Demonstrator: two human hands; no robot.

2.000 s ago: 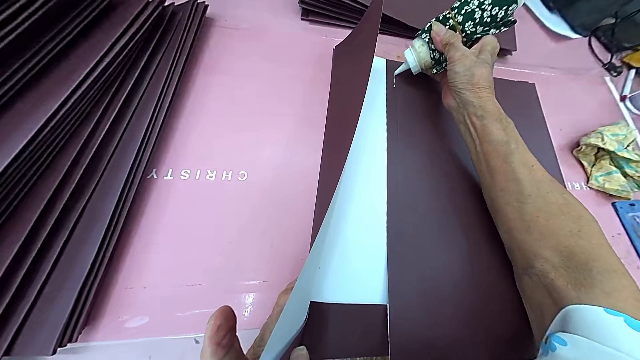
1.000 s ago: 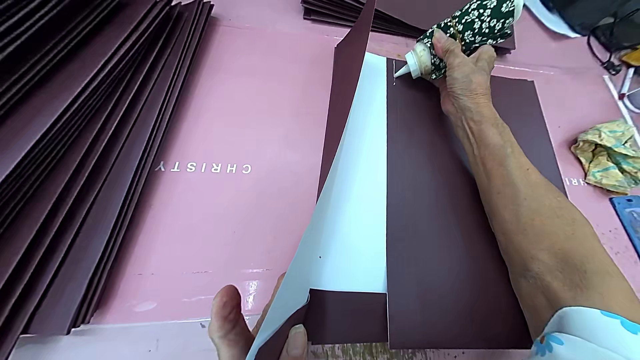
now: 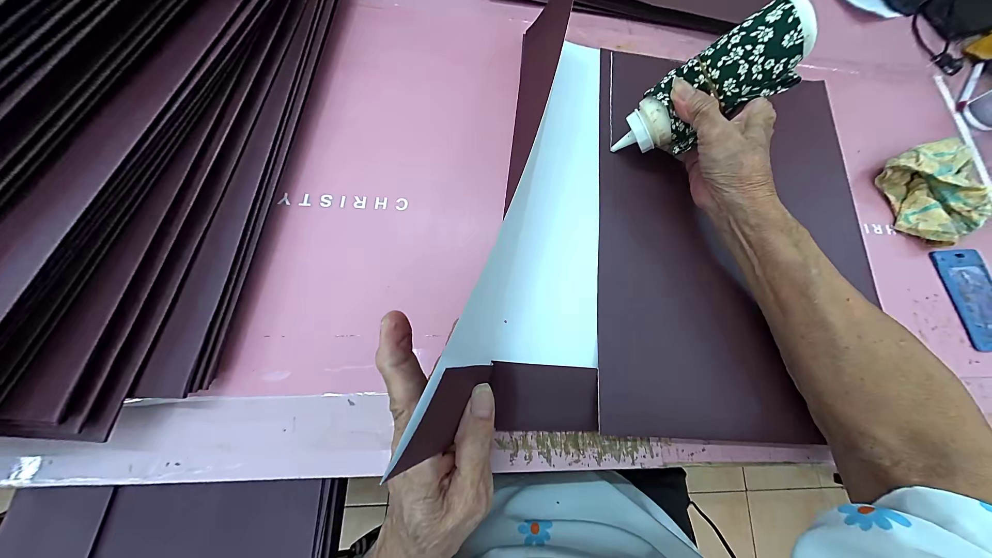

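My right hand grips a squeeze bottle wrapped in dark green flowered cloth. Its white nozzle points down-left and touches a dark maroon paper panel near the left edge, where a thin white line of glue runs up from the tip. Left of that panel, a flap with a white inner face is raised and curves toward me. My left hand pinches the flap's near corner, with one finger on its maroon folded edge and the thumb apart at the left.
Fanned stacks of maroon folded paper fill the left side of the pink table covering. More maroon sheets lie below the near edge. At the right are a crumpled patterned cloth, a blue flat object and cables.
My right hand has drawn the bottle's nozzle toward me along the panel's left edge, and the white line is longer. My left hand still holds the raised flap's corner.
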